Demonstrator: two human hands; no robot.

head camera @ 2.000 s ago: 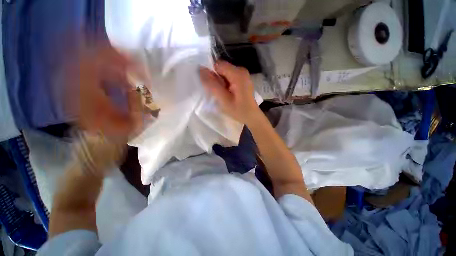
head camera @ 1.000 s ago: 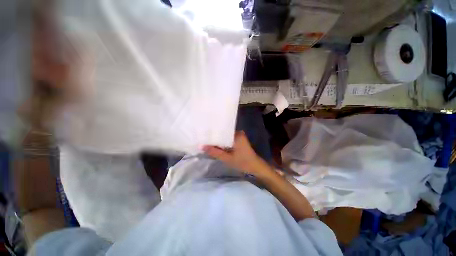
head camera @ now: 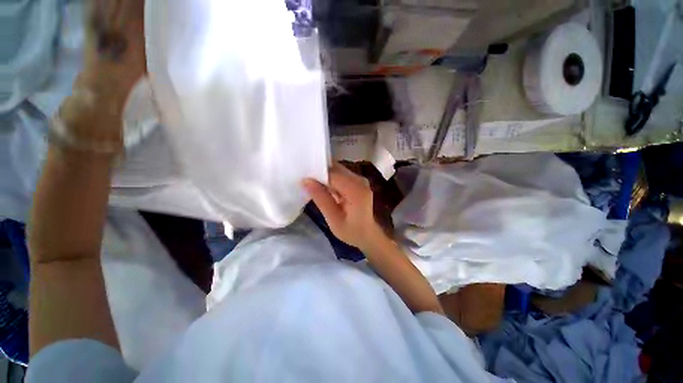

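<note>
A white garment piece (head camera: pixel 240 135) lies smooth from the lamp-lit needle area (head camera: pixel 301 16) down to its rounded lower edge above my lap. My right hand (head camera: pixel 346 202) pinches its right edge near the lower corner between thumb and fingers. My left hand (head camera: pixel 116 37) is at the top left beside the cloth's left side, cut off by the upper picture edge. Its fingers do not show clearly, so its hold cannot be told. The upper cloth is washed out by the bright lamp.
A tape roll (head camera: pixel 563 69) and black scissors (head camera: pixel 650 101) lie on the right of the table. Grey strips (head camera: pixel 458 112) hang right of the needle above a measuring tape (head camera: pixel 498 131). A white heap (head camera: pixel 502 217) lies below the table edge, with light-blue fabric (head camera: pixel 577 336) lower right.
The white piece was bunched, then spread wide, and now lies smooth under the lamp. My left hand has moved up and forward. My right hand still holds the right edge, slightly higher than one second ago.
</note>
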